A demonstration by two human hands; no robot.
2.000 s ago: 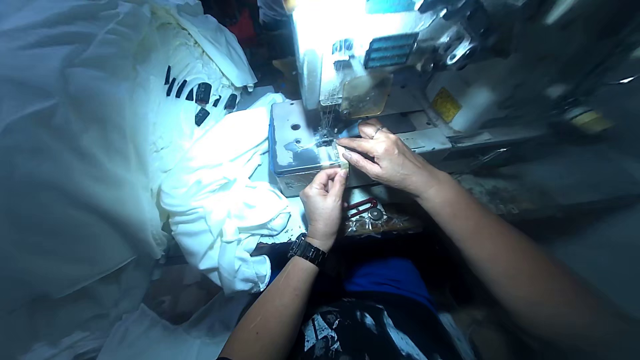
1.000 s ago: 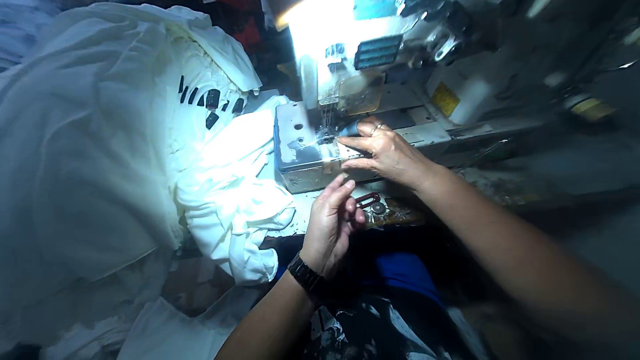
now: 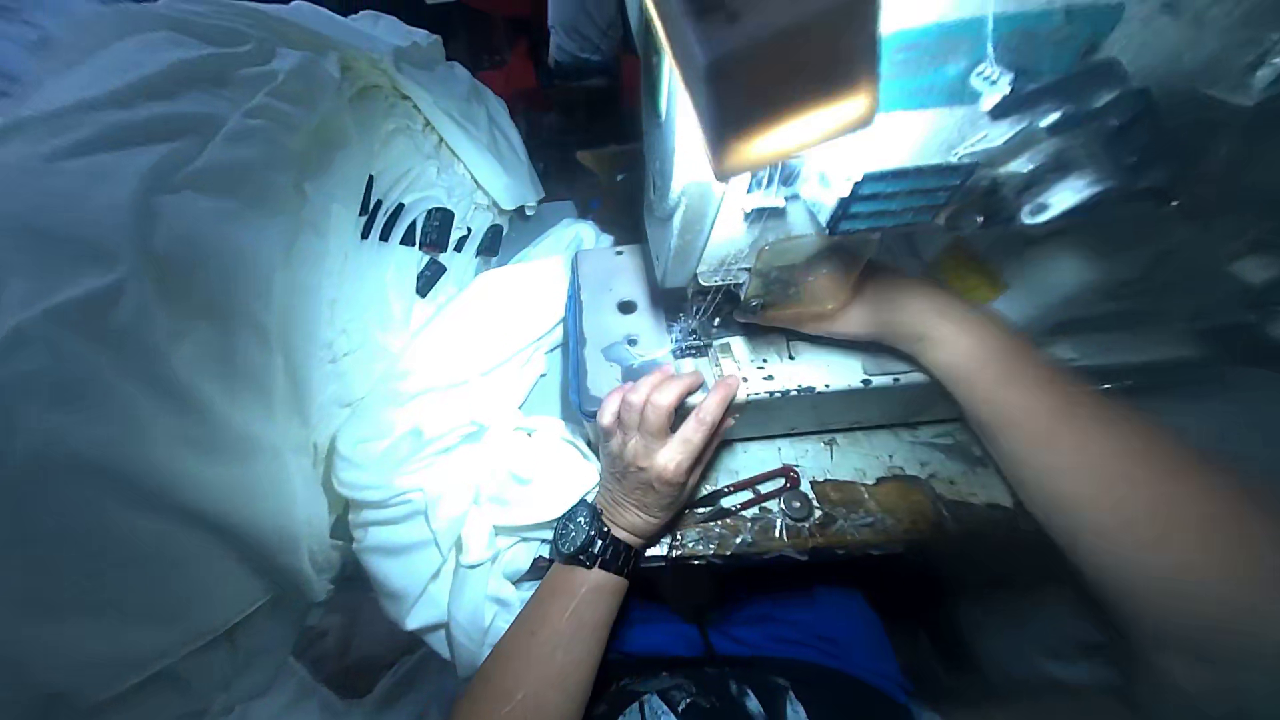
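An industrial sewing machine stands before me, its lamp glowing at the top. My left hand, a dark wristwatch on its wrist, rests at the front edge of the machine bed, fingers bent near the presser foot. Whether its fingers pinch anything cannot be made out. My right hand reaches behind a yellowed clear plastic guard, right of the needles; its fingers are mostly hidden. A big heap of white fabric lies against the bed's left side, with several small black pieces on it.
Red-handled thread snips lie on the worn table edge in front of the machine, beside a small round metal knob. The machine's head and lamp housing hang low over the bed. More white cloth fills the left side.
My left hand has moved from in front of the bed up onto its front edge. The right hand has gone from beside the presser foot to behind the plastic guard.
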